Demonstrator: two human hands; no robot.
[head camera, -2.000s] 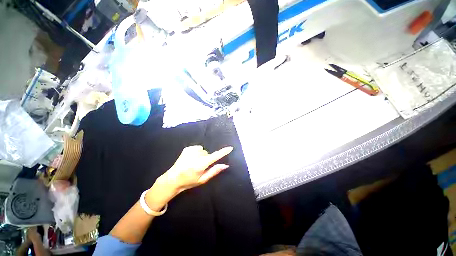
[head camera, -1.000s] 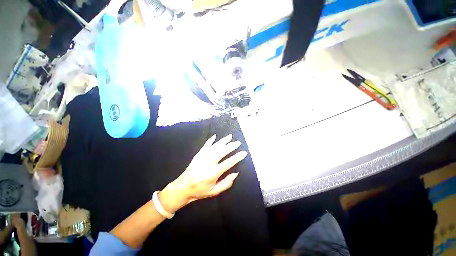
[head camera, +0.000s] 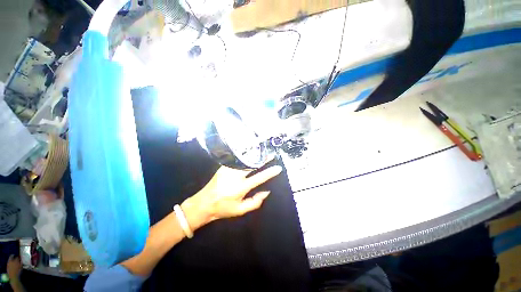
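A black fabric panel (head camera: 245, 251) lies under the needle area and spreads left and down over the table's front edge. My left hand (head camera: 231, 193) rests palm down on it, just below the presser foot and needle area (head camera: 279, 149). Its index finger and thumb are apart and it grips nothing; the other fingers look partly curled. A pale bracelet is on the wrist. The white sewing machine (head camera: 377, 45) has a blue stripe. Glare hides detail around the needle. My right hand is not in view.
The blue lamp housing (head camera: 108, 171) hangs over the left forearm. A black strip (head camera: 428, 51) droops over the machine. Red-orange and yellow-green snips (head camera: 457, 137) and a clear packet (head camera: 505, 154) lie right. Clutter is at left, with a person's hand (head camera: 14, 268) at lower left.
The view has moved closer to the machine, and the lamp looks larger and lower. My left hand has gone from spread fingers to an extended index finger, nearer the presser foot.
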